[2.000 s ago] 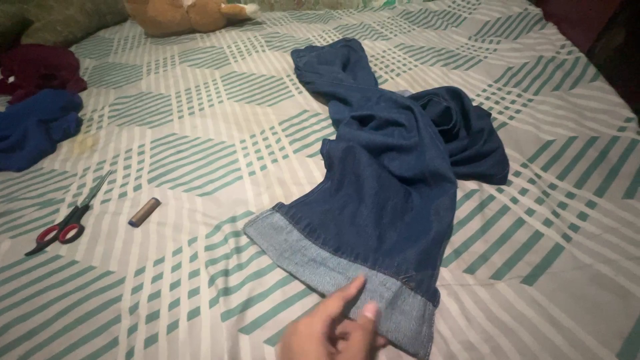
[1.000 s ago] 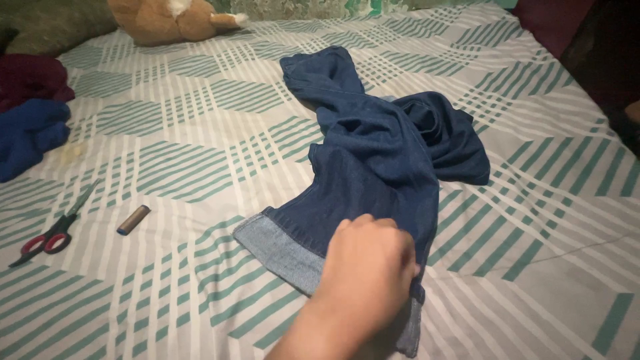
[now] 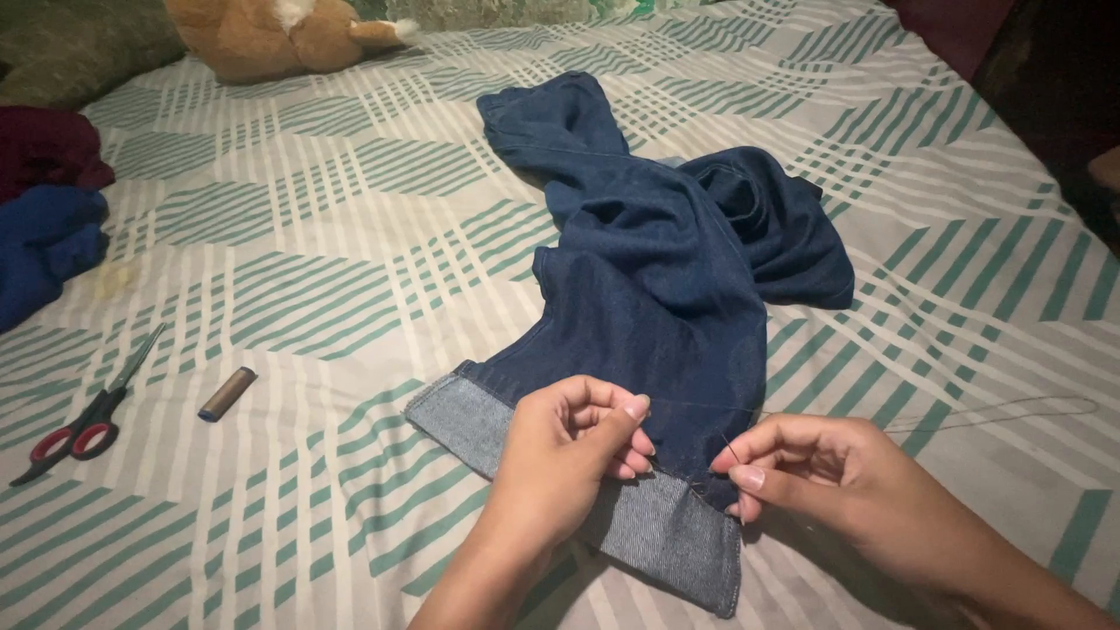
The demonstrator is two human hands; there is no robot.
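Dark blue denim trousers (image 3: 647, 324) lie bunched on the bed, the near leg's cuff (image 3: 665, 525) folded up to show its paler inside. My left hand (image 3: 577, 446) is over the cuff's upper edge, thumb and forefinger pinched on a thin dark thread (image 3: 700, 404). Between the fingertips of my right hand (image 3: 805, 464), at the cuff's right end, is a sewing needle (image 3: 731, 450). A loop of the thread trails out to the right across the sheet. Whether either hand also grips the denim cannot be told.
Scissors (image 3: 87, 429) with red and black handles lie at the left, beside a thread spool (image 3: 227, 394). Blue cloth (image 3: 44, 245) and maroon cloth (image 3: 52, 153) are at the left edge. A plush toy (image 3: 271, 39) sits at the back on the patterned bedsheet (image 3: 332, 306).
Both hands are now in view over the cuff, where one hand showed before. A needle and stretched thread now show between them. The trousers lie much as before.
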